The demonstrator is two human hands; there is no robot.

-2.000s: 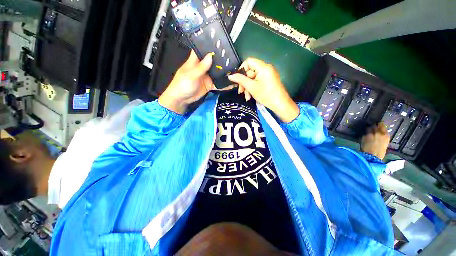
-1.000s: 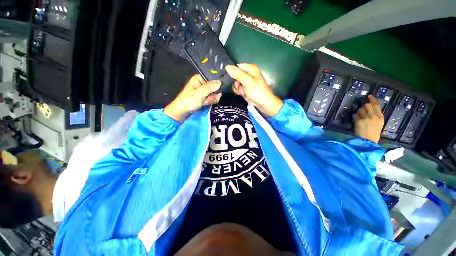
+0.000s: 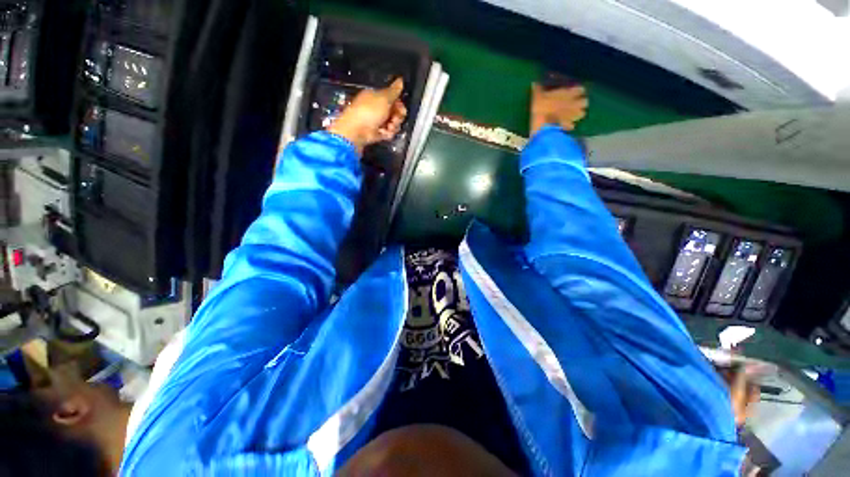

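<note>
My left hand [image 3: 375, 114] is over a dark phone tray [image 3: 396, 47] at the upper centre-left. Its fingers are curled and blurred, and I cannot tell if they hold anything. A shiny phone [image 3: 328, 99] shows in the tray beside the hand. My right hand [image 3: 559, 105] reaches out over the green mat [image 3: 489, 70]. A small dark piece [image 3: 556, 82] is at its fingertips. The fingers partly cover the piece, and I cannot tell if they grip it.
A black tray stack [image 3: 210, 140] and filled phone pockets are at the left. At the right, a black tray [image 3: 788, 244] holds several phones. A slanting pale bar [image 3: 718, 149] crosses the right side. People are partly visible at lower left and lower right.
My hands have parted from in front of my chest, and the phone body is no longer between them. My left hand moved up to the tray, my right up and right. The view has shifted.
</note>
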